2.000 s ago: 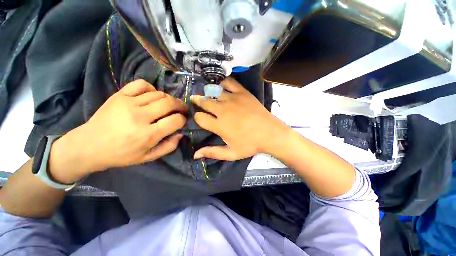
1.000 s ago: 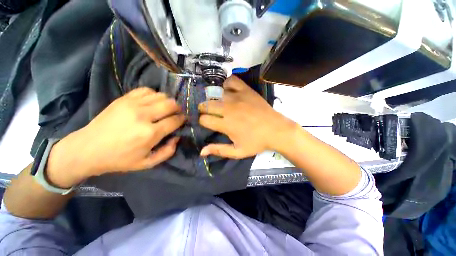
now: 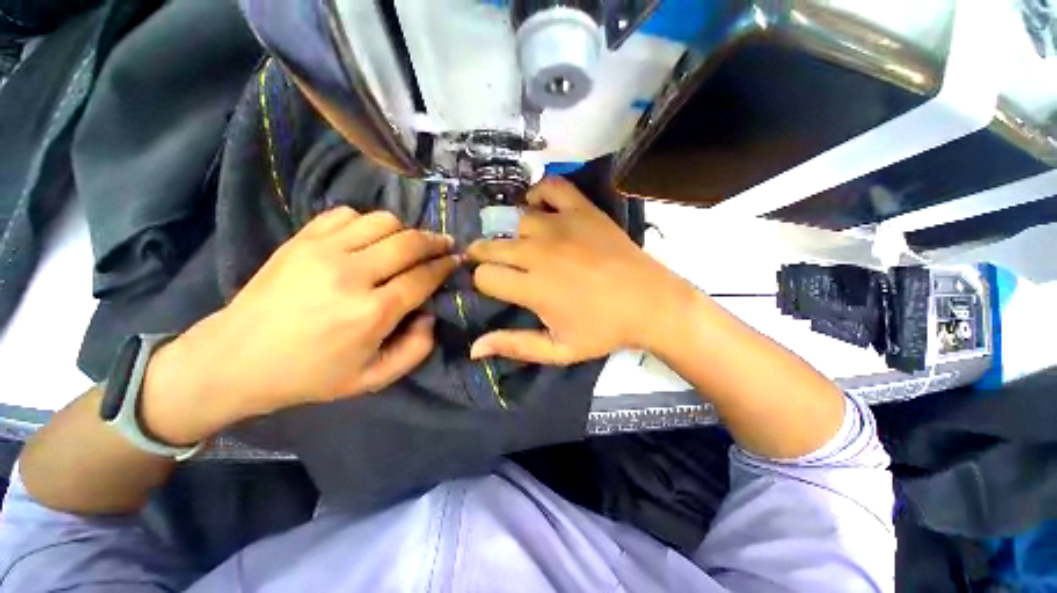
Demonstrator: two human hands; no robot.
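Observation:
A charcoal-black garment panel lies under both hands, on the machine table and over its front edge. A yellow topstitched seam runs down it between the hands, up to the presser foot area. My left hand, with a grey-banded watch, has its fingertips on the cloth at the seam; its thumb is bent against the fabric. My right hand holds the cloth just right of the seam, fingertips on it and thumb spread lower down. The needle tip and the cloth under the fingers are hidden.
The white sewing machine head rises just beyond the hands, with a tension spring close to my right fingers. A black strip bundle and a control box are at right. Dark garments lie at left; others hang lower right.
My left hand has come closer to my right fingertips at the seam. The dark garment at far right has dropped lower, uncovering the control box. The view has shifted slightly.

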